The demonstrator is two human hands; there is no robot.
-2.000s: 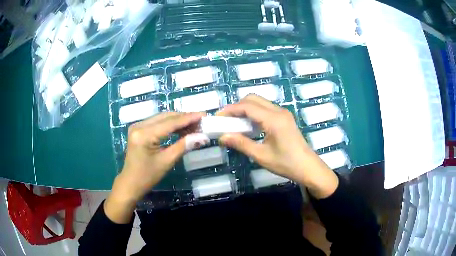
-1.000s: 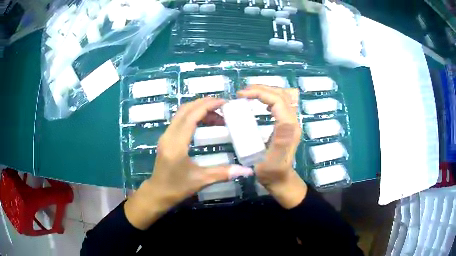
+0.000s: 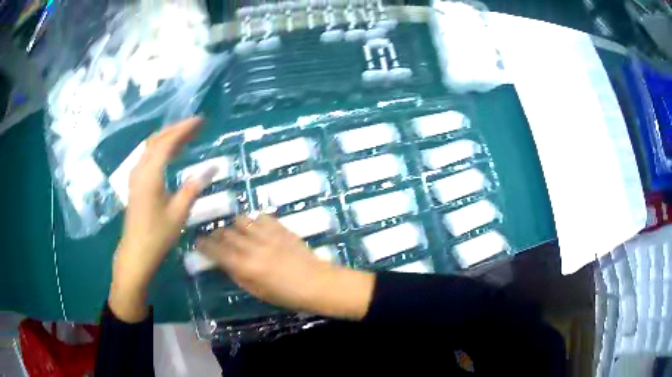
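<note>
The clear blister tray (image 3: 210, 324) lies in front of me, with white units in most pockets. My right hand (image 3: 276, 265) reaches across to the tray's left column. Its blurred fingertips are over the right end of a white unit (image 3: 197, 262) in the third pocket down; whether they grip it is hidden. My left hand (image 3: 156, 202) is raised at the tray's left edge, thumb and fingers apart, with nothing seen in it. It is near the clear plastic bag (image 3: 85, 158) of loose white pieces. The pocket below the right hand shows no unit.
A component tray (image 3: 295, 74) with small white shaft parts stands behind the blister tray. A small-parts tray (image 3: 471, 55) and a white sheet (image 3: 582, 132) lie at the right. Stacked filled trays (image 3: 637, 302) are at lower right, a blue bin (image 3: 656, 121) at far right, a red stool (image 3: 63, 353) at lower left.
Both hands held a white unit over the tray's middle. They have parted and moved left. A unit now lies in the left column's third pocket, empty before. The view has shifted and tilted.
</note>
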